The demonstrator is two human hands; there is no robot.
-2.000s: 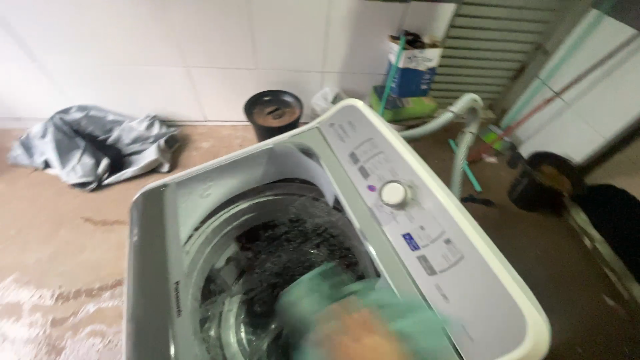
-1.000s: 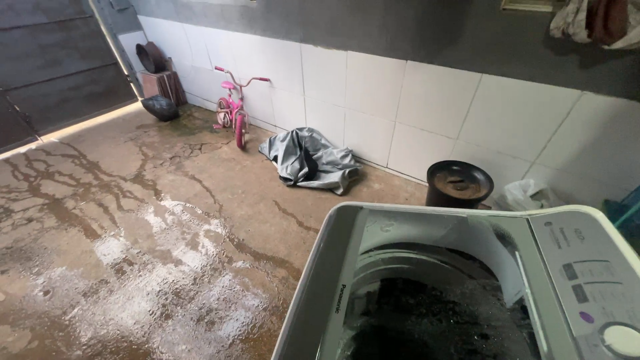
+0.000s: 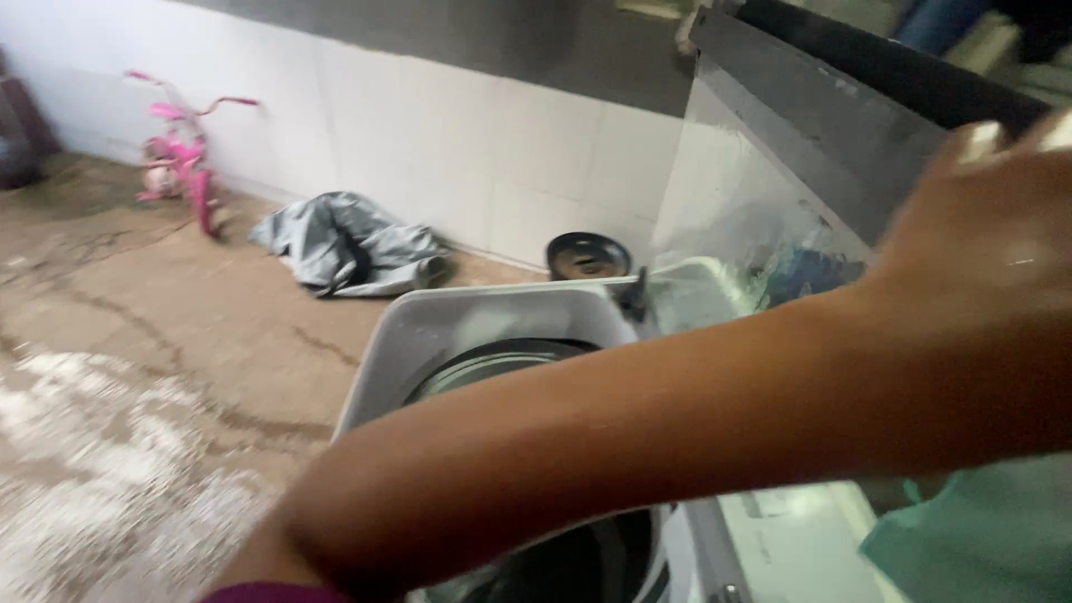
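Note:
My left forearm reaches from the lower left across the open top-loading washing machine (image 3: 494, 310). At the upper right, my left hand (image 3: 997, 218) has its fingers over the edge of the machine's raised, tilted lid (image 3: 779, 159), which has a clear panel and a grey frame. Dark, wet contents (image 3: 586, 557) show in the drum below the forearm, which hides much of the opening. A green cloth (image 3: 980, 532) is at the lower right, beside the pale control panel (image 3: 787, 536). My right hand cannot be seen. The view is blurred.
Behind the machine, a round black container (image 3: 589, 255) stands near the white tiled wall (image 3: 536, 159). A crumpled grey sheet (image 3: 356, 243) lies on the floor, with a pink child's bicycle (image 3: 180, 159) farther left. The floor (image 3: 109, 469) looks wet and foamy at the lower left.
My left arm has come into view across the machine, with the hand at the lid. The lid and green cloth show now but not one second ago. The view has shifted.

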